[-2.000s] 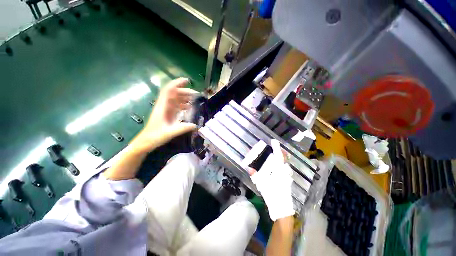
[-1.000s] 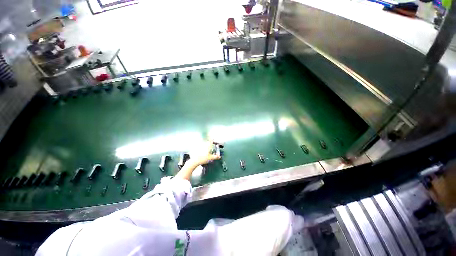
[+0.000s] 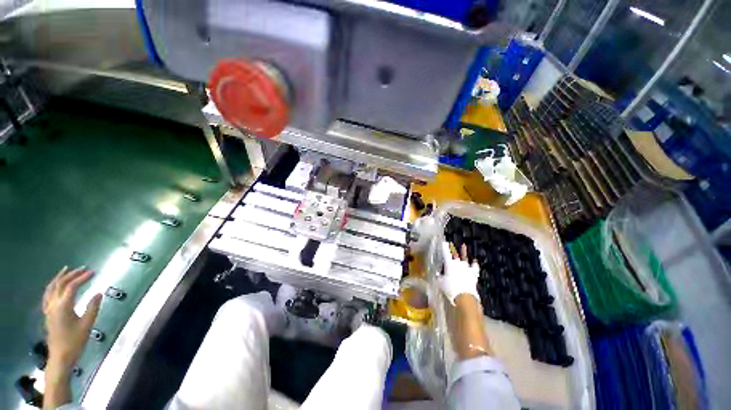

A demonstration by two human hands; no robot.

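Note:
My left hand (image 3: 70, 308) is bare and empty, fingers apart, above the green conveyor belt (image 3: 88, 212) at the left. My right hand (image 3: 461, 276), in a white glove with bare fingertips, reaches onto the left side of the black plastic parts (image 3: 513, 280) packed in the lined tray (image 3: 589, 364). Its fingertips touch the parts; whether they grip one is unclear. The white-and-black printing jig (image 3: 318, 250) stands on the grooved metal table (image 3: 369, 255), in front of a perforated metal block (image 3: 322, 215).
The grey printer head with its red emergency stop button (image 3: 250, 96) hangs over the table's far side. Small fittings (image 3: 140, 256) lie in a row on the belt. A crumpled white wipe (image 3: 501, 172) lies behind the tray. Stacked dividers (image 3: 561, 144) and a green bin (image 3: 621, 272) are at the right.
The view has swung right from the belt to the machine and tray. My left hand has let go of the black part it held over the belt. My gloved right hand is now at the tray.

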